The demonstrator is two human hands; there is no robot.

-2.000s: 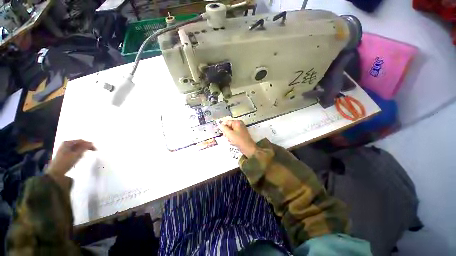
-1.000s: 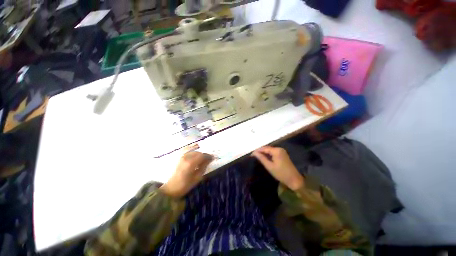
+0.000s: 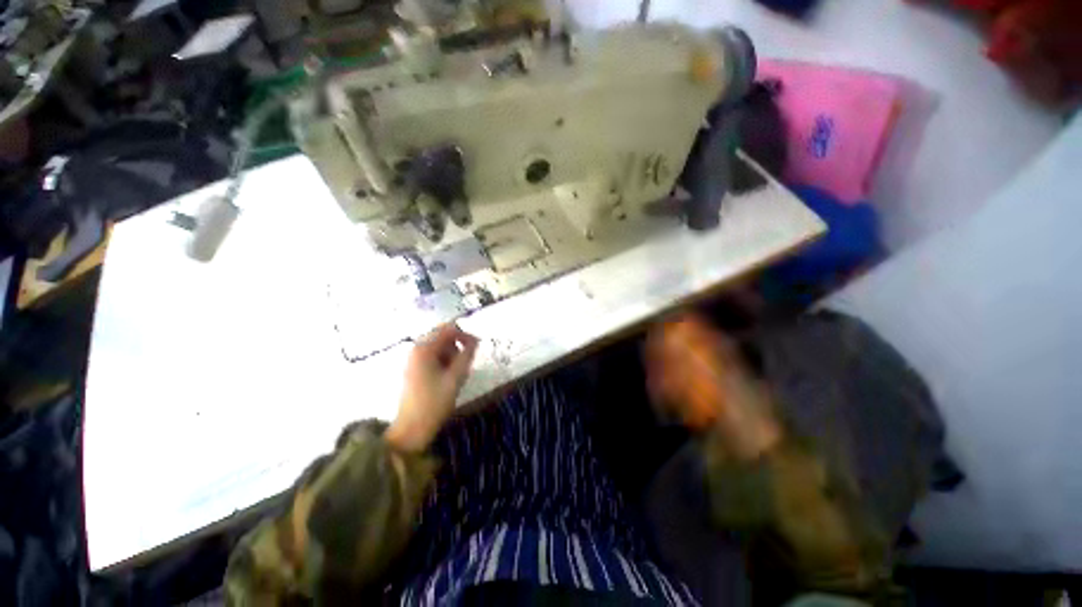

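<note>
The cream sewing machine (image 3: 522,131) stands on the white table, with no cloth under its needles. My left hand (image 3: 437,377) is over the table just in front of the needle plate (image 3: 457,267), fingertips close together; whether they pinch a thread is too small to tell. My right hand (image 3: 700,385) is strongly blurred, off the table's front edge above the dark cloth. It is closed around the orange scissor handles (image 3: 691,370); the blades cannot be made out.
Dark grey cloth (image 3: 860,403) lies at the right by my lap. A lamp head (image 3: 214,228) is left of the machine. A pink packet (image 3: 831,125) and blue item (image 3: 831,225) are beyond the table's right end. A green basket (image 3: 273,95) is behind.
The orange scissors have left the table's right edge and are in my right hand, below the edge. My left hand came from the far left to the front of the needle plate.
</note>
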